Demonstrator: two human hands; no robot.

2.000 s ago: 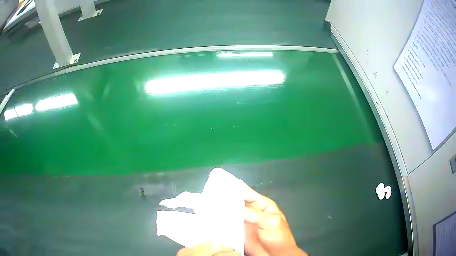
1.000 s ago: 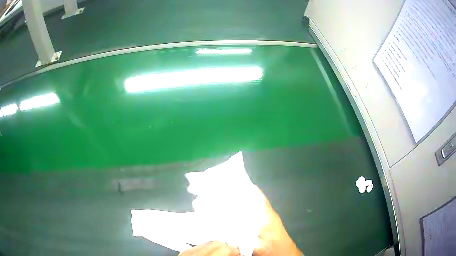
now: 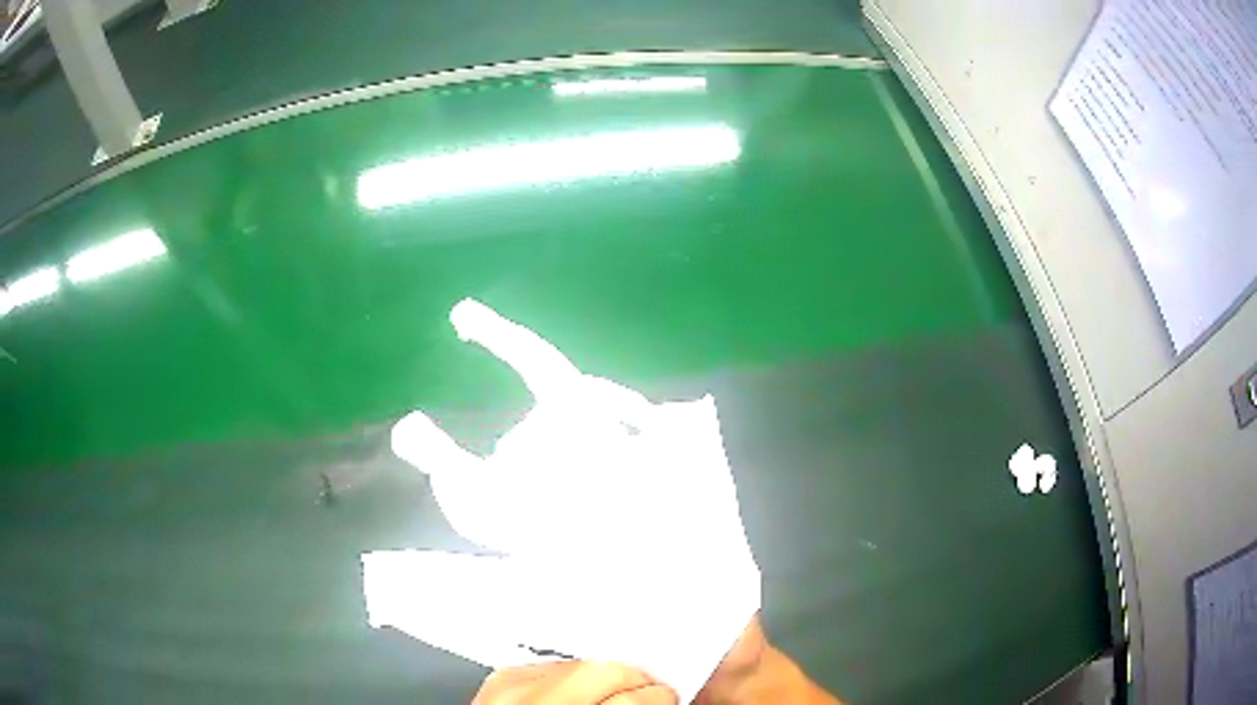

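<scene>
My right hand [image 3: 593, 482] comes in from the lower right with an overexposed white glove over it. Two fingers point up and left, spread apart, and the bare wrist shows below the cuff. My left hand [image 3: 572, 685] is bare, cut off by the bottom edge, with its fingers closed on white fabric at the cuff. A flat white piece [image 3: 427, 590], apparently a second glove, sticks out left from above my left hand. Glare hides where the fabrics separate.
Small white lumps, apparently rolled finger cots [image 3: 1033, 470], lie near the bench's right edge. The green mat [image 3: 827, 248] carries bright lamp reflections. A grey panel [image 3: 1013, 124] with a posted paper sheet [image 3: 1172, 179] stands at right. A white post [image 3: 94, 76] stands at far left.
The white glove now extends over my right hand, with fingers spread up and left; before it was a bunched shape with bare right fingers showing. My left hand stays at the bottom edge.
</scene>
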